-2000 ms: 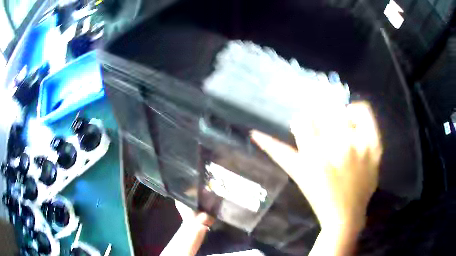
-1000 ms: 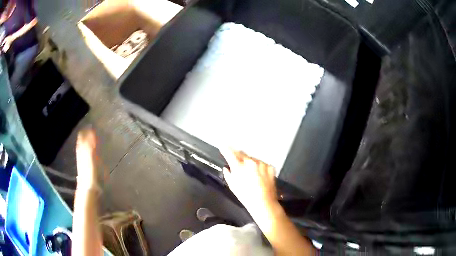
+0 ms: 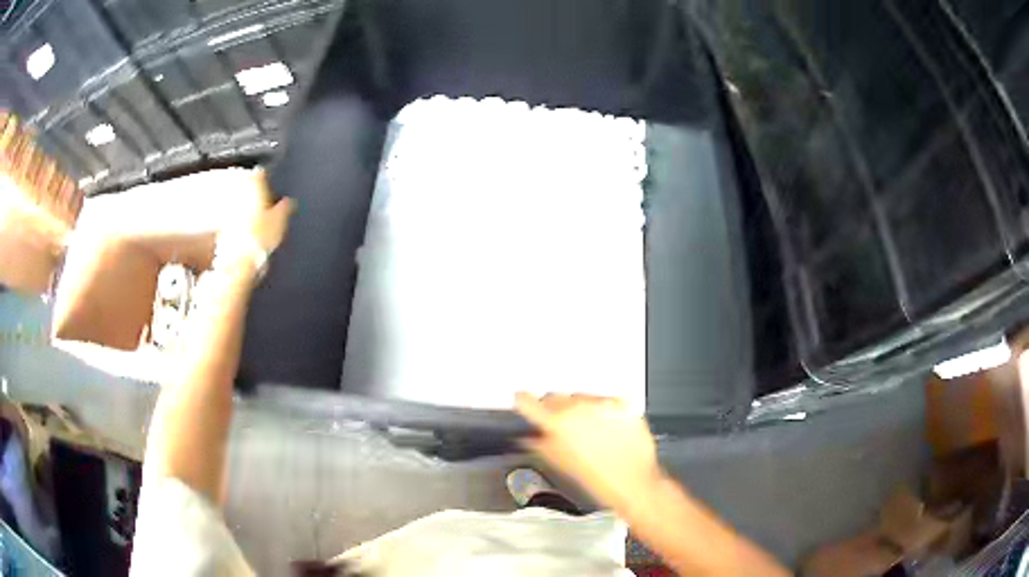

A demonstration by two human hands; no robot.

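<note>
A large black crate point(image 3: 305, 259) is right in front of me. A wide white layer point(image 3: 519, 248) with a scalloped far edge lies in it, too bright to make out single pieces. A smooth grey-white sheet point(image 3: 378, 338) shows along its left side. My left hand point(image 3: 265, 225) is at the crate's left edge, fingers pointing up; its grip is unclear. My right hand point(image 3: 587, 434) is at the near rim, fingers reaching over it to the near edge of the white layer. Whether it holds anything is hidden by glare.
An open brown carton point(image 3: 102, 287) with whitish round parts stands left of the crate. Black sheeting or crates point(image 3: 880, 169) fill the right side. Brown cartons point(image 3: 903, 530) are at the lower right. My shoe point(image 3: 525, 485) shows on the grey floor below the crate.
The view has turned from the workbench to the crate, which now faces me squarely. My left hand has moved up to the crate's left edge. My right hand stays near the front rim.
</note>
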